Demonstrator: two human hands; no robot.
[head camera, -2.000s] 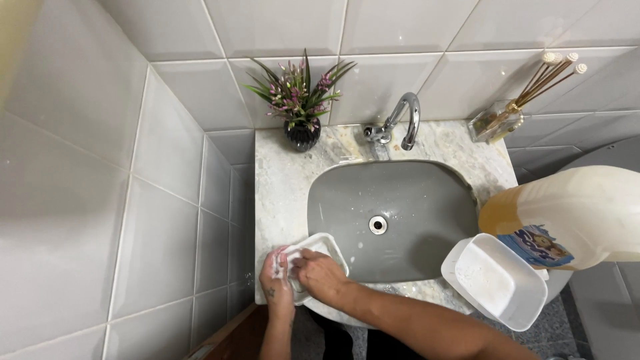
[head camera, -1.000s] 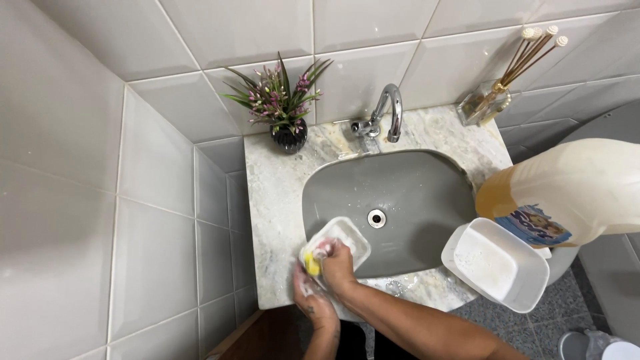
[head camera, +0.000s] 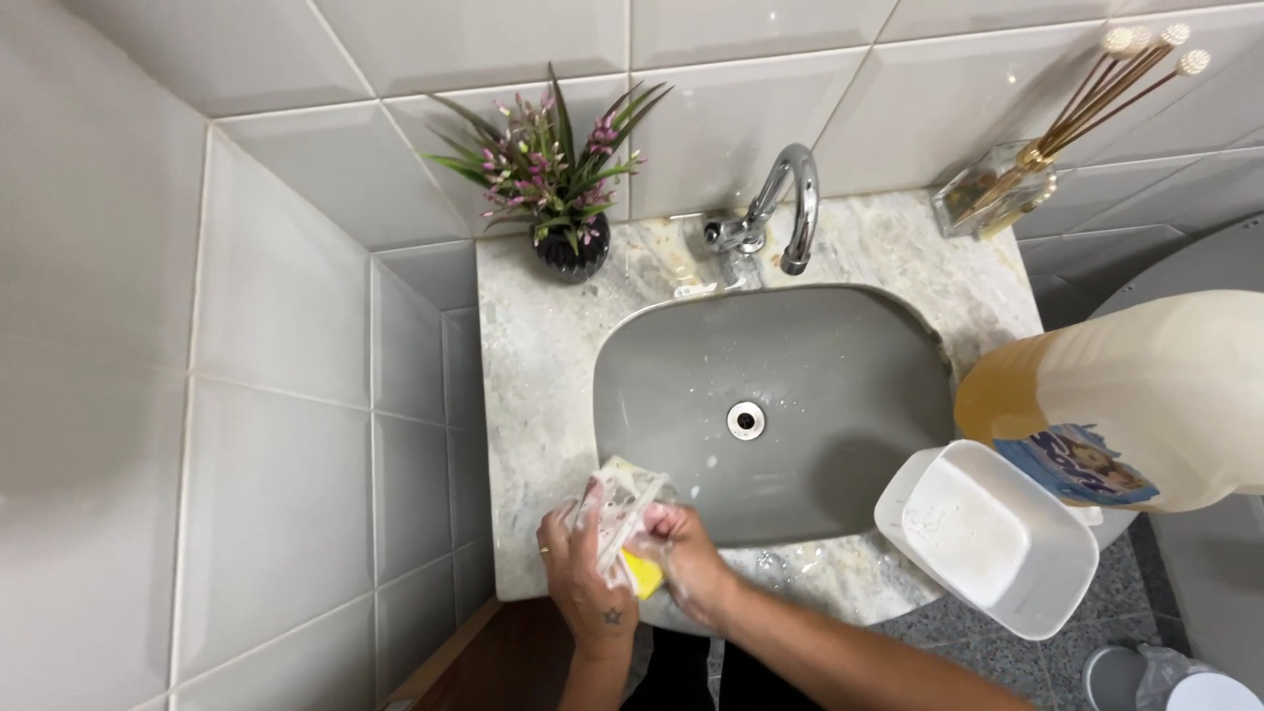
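Observation:
Over the front left edge of the grey sink basin (head camera: 691, 375), my left hand (head camera: 588, 563) grips a soapy, translucent white plastic container (head camera: 624, 499) that is tilted on its side. Suds coat the container and my fingers. My right hand (head camera: 691, 563) is at its right side, with a yellow sponge (head camera: 643, 574) between the two hands, pressed against the container. The right fingers are curled and partly hidden by foam and the container.
A chrome faucet (head camera: 795, 212) stands behind the basin. On the marble counter (head camera: 538, 395) are a potted flowering plant (head camera: 573, 242) and a reed diffuser (head camera: 997, 193). At right are a white plastic tub (head camera: 987, 543) and a large jug of amber liquid (head camera: 1106, 405).
The container was open side up between my hands a second ago and is now turned on its side. The yellow sponge has moved from inside it to its lower right edge.

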